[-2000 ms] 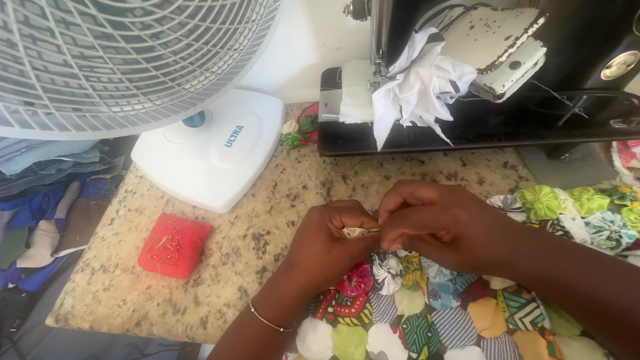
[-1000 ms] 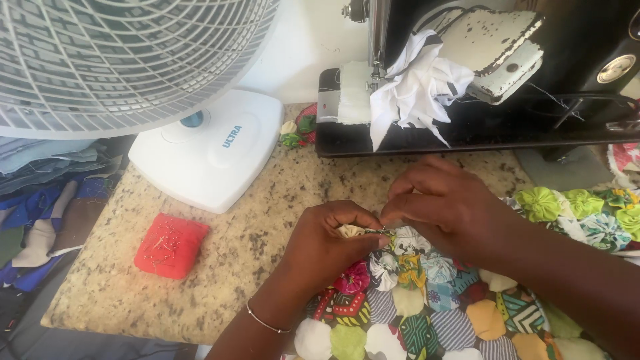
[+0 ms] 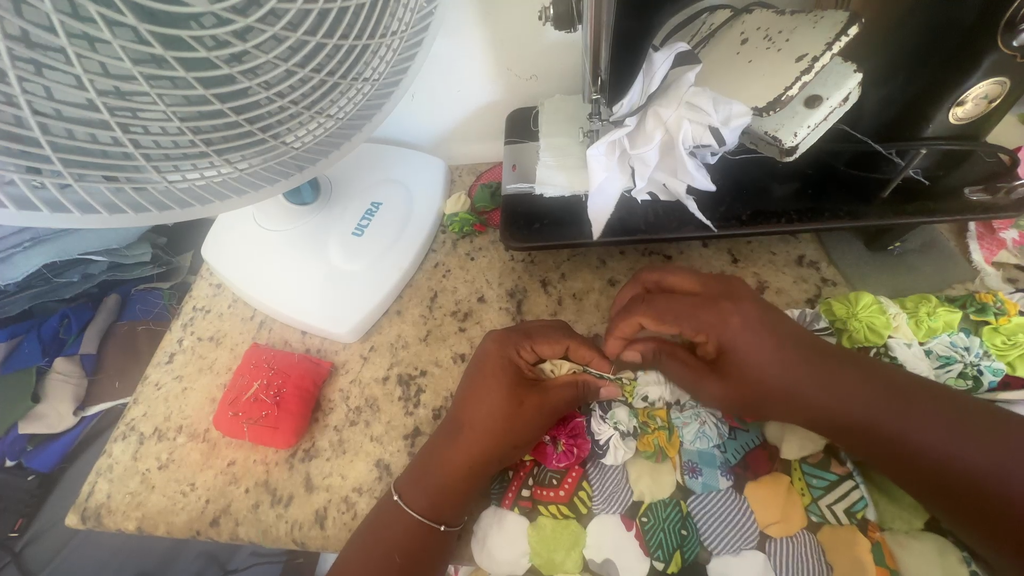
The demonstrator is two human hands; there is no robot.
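Observation:
My left hand point(image 3: 520, 392) pinches the upper edge of a patchwork of gathered fabric rosettes point(image 3: 640, 480), a cream piece showing between its thumb and forefinger. Close against it on the right, my right hand point(image 3: 696, 336) has thumb and fingertips pressed together on what looks like a thin sewing needle point(image 3: 612, 371) at that edge; most of it is hidden by the fingers. The patchwork spreads below both hands and under the right forearm. A thin bracelet point(image 3: 424, 522) circles the left wrist.
A red pincushion with pins point(image 3: 272, 396) lies on the granite top point(image 3: 376, 400), left of the hands. Behind stand a white fan point(image 3: 336, 240) and a black sewing machine point(image 3: 800, 192) with white cloth point(image 3: 672, 128) at its needle. Folded fabrics point(image 3: 72, 264) are at far left.
The right hand has shifted slightly at the fabric edge, its fingertips staying near the left ones. The left hand keeps its pinch on the patchwork.

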